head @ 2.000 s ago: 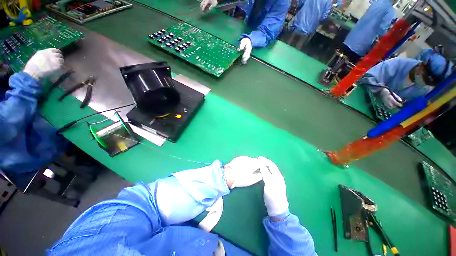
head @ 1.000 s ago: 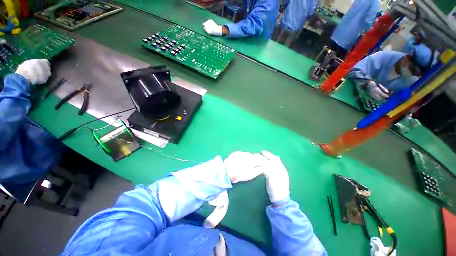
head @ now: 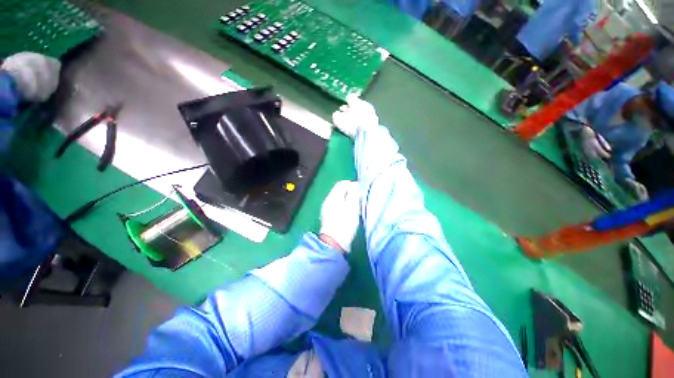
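The green circuit board with rows of small dark-and-silver parts lies beyond the black fan. My right hand, in a white glove, is stretched forward with its fingers at the board's near right corner; whether they grip it cannot be told. My left hand, also gloved, is beside my right forearm; its fingers are partly hidden and blurred, and no held thing shows. The solder reel with its green rim stands at the left, a thin wire trailing from it.
A black fan on a flat base stands left of my hands. Cutters lie at the left, near another person's gloved hand. A white scrap lies near my body. The iron stand is at the lower right; red and blue hanging pieces cross the right.
My hands have parted: the right has reached forward to the board's corner, while the left has moved forward less. The white scrap now shows near my body. The view has shifted.
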